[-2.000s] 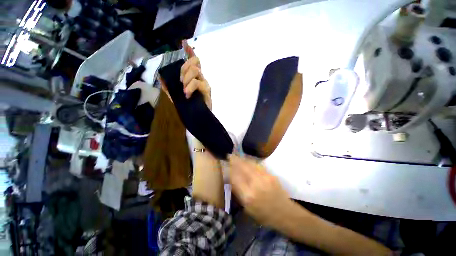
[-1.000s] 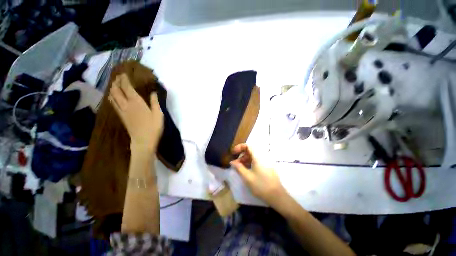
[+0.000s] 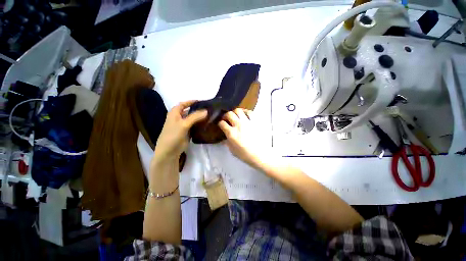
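A dark cut piece lies on the white table with a brown piece showing along its right side. Its near end is lifted and folded between my hands. My left hand grips the near left end. My right hand holds the right edge, its fingertips partly hidden by cloth. A beige tag on white string hangs at the table's front edge below them. A tall brown bundle stands at the left, with dark pieces against its right side.
The sewing machine head stands at the right, over its needle plate. Red-handled scissors and a black-handled tool lie right of the needle. A bin and heaped dark cloth are at far left.
My left hand has moved from the brown bundle to the dark piece and grips it. The near end of that piece has been lifted and folded. The dark strip held earlier now lies by the bundle.
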